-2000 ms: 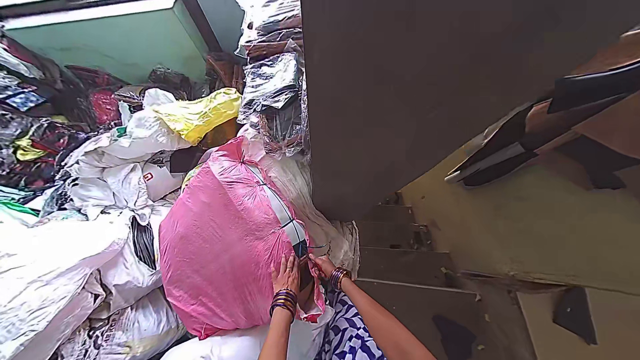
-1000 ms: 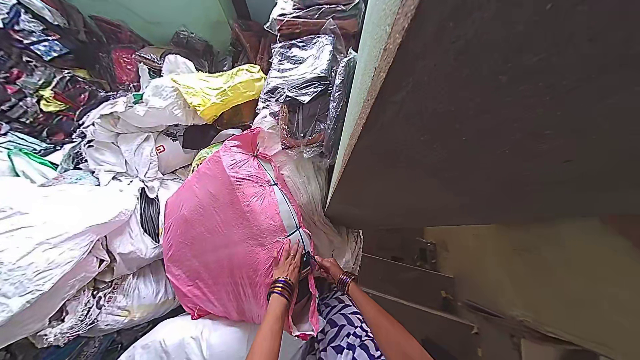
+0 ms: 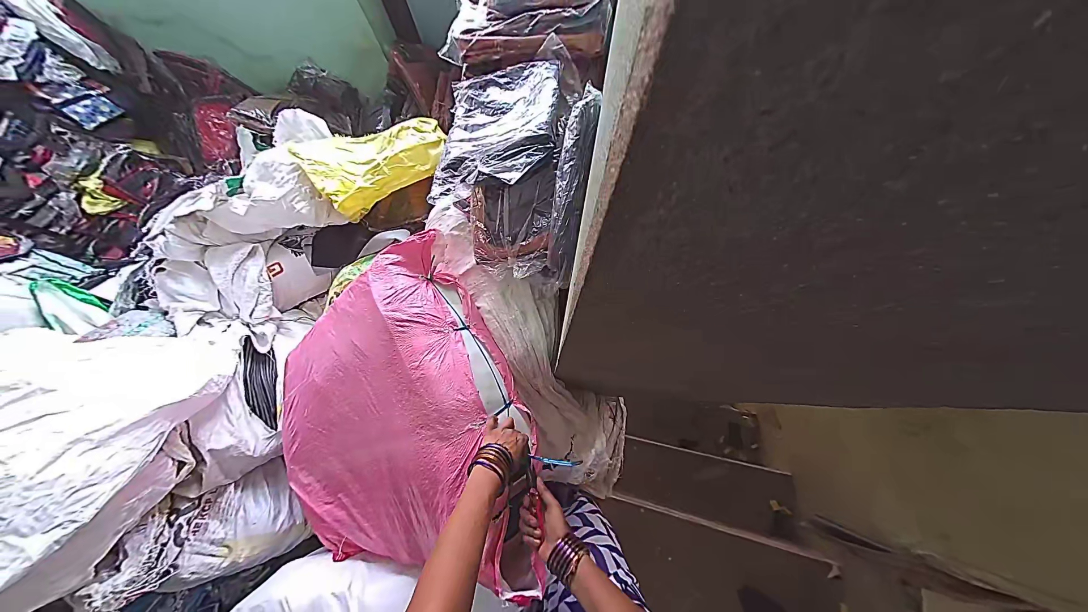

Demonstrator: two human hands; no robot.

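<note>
A large, full pink woven sack (image 3: 374, 399) stands in front of me, its opening laced with blue cord (image 3: 478, 342) over a pale strip. My left hand (image 3: 507, 440) has its fingers closed on the cord and sack edge just below a knot. Lower and to the right, my right hand (image 3: 544, 520) grips the sack's pink edge near the unlaced part of the opening. A short blue piece (image 3: 554, 461) sticks out between the hands; whether it is cord or a tool I cannot tell. Something dark shows in the opening between my hands.
White sacks (image 3: 93, 425) lie heaped at the left, with a yellow bag (image 3: 374, 166) behind. Plastic-wrapped stacks (image 3: 510, 127) stand beside a wall edge. A dark slanting slab (image 3: 816, 204) fills the upper right, above steps (image 3: 705, 459). Patterned cloth (image 3: 595, 535) shows beside my right wrist.
My right hand has moved down, away from my left hand, along the sack's edge. The blue piece now shows between them. The view has shifted, with more of the dark slab in sight.
</note>
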